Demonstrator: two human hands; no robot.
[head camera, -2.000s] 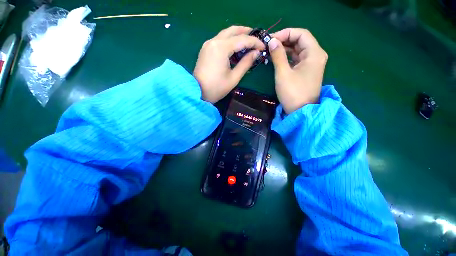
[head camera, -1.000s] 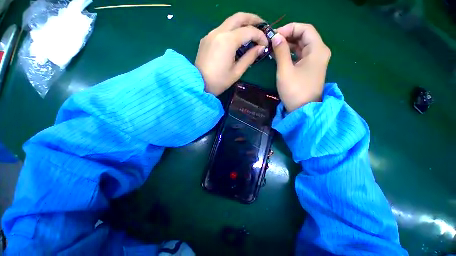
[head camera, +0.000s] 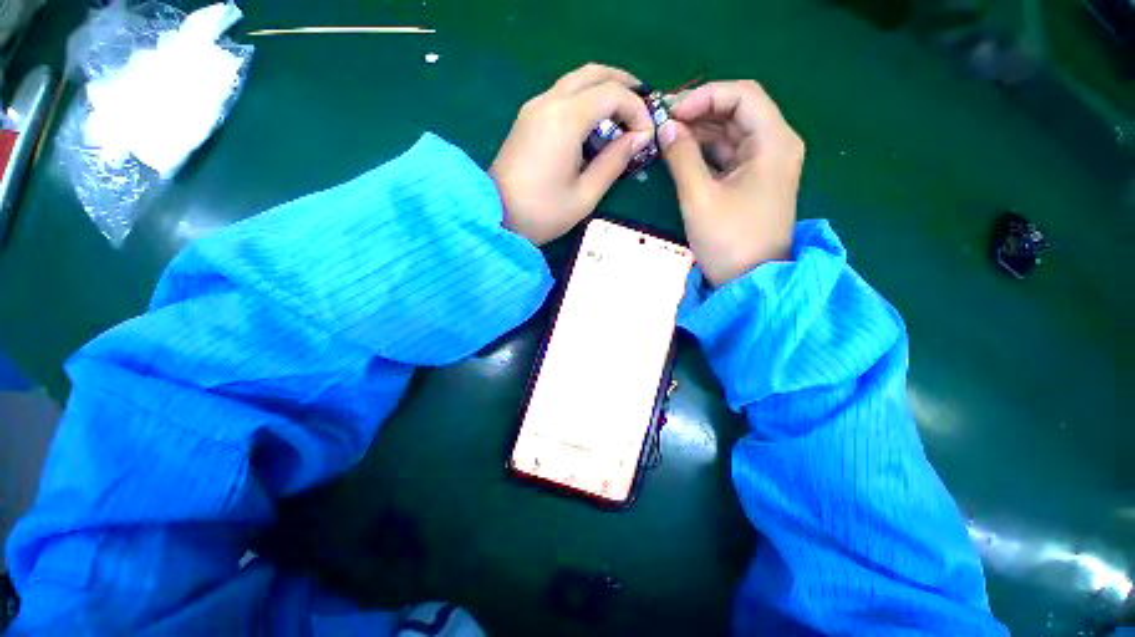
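A small black electronic unit with silvery details is held between both hands at the upper middle. My left hand grips its left side with thumb and fingers. My right hand pinches its right side. A thin reddish wire sticks out at the top right of the unit. The fingers hide much of the unit. A smartphone with a lit white screen lies just below the hands.
Another black unit lies at the right on the dark-green bench. A clear bag with white contents, a thin pale stick, a white scrap and a slim tool are at the upper left.
The phone screen has changed from a dark call display to white. The hands still hold the unit, with the right fingers shifted slightly. The unit at the right appears further left in view.
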